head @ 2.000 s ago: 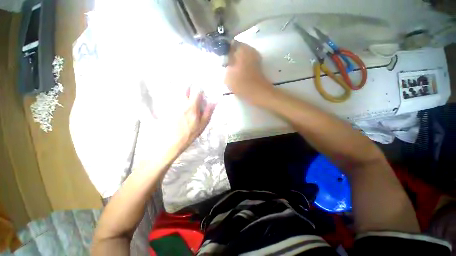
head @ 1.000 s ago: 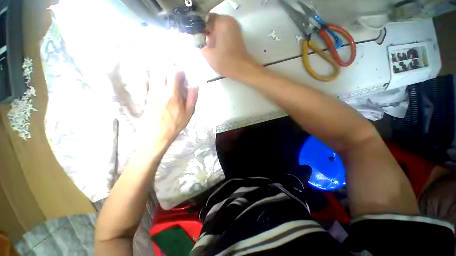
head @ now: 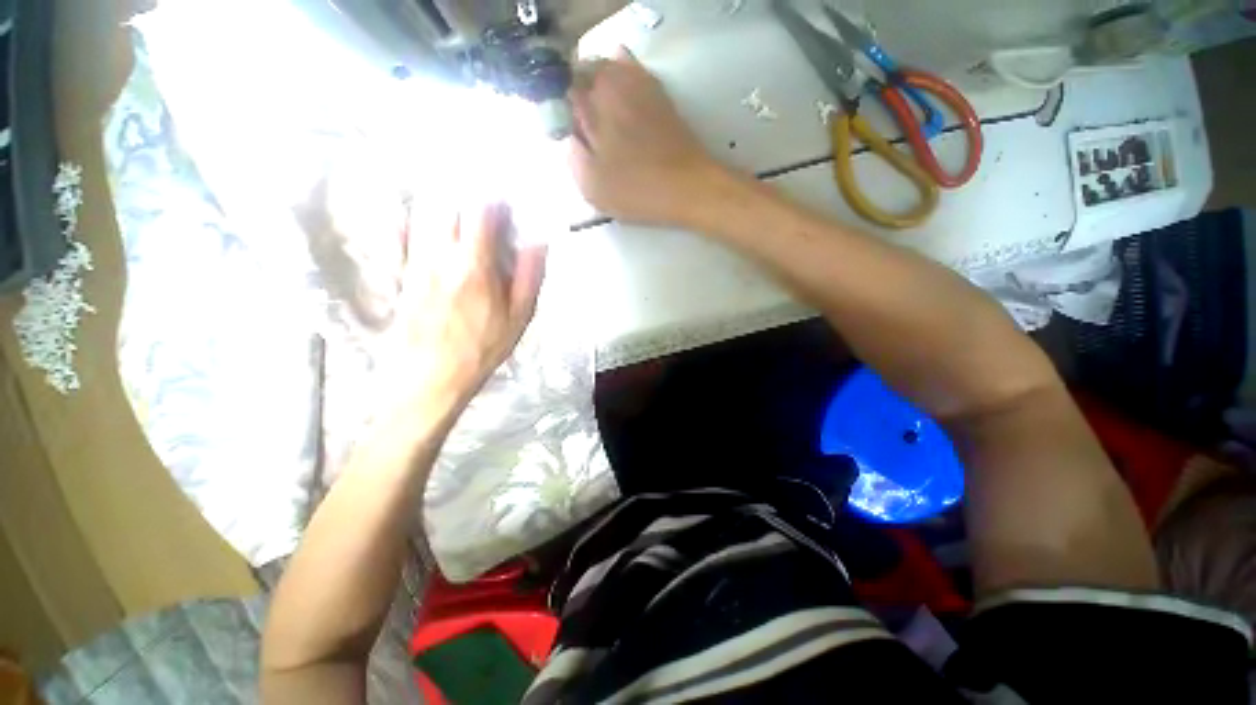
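Observation:
The pale floral fabric lies under the lamp glare and hangs over the table's front edge. My left hand lies on it with fingers spread, fingertips partly lost in the glare. My right hand is beside the dark presser foot area, fingers bent; what its fingertips touch is hidden by glare. Small white trims lie in a loose pile at left, and a few lie on the machine bed.
Yellow-handled scissors and red-handled scissors lie crossed right of my right hand. A parts tray sits at the table's right end. A grey tray stands on cardboard at left. A blue round object is below the table.
Since two seconds ago the whole view has shifted, with the table and scissors higher and further left. My left fingers look more spread on the fabric. My right hand stays beside the presser foot.

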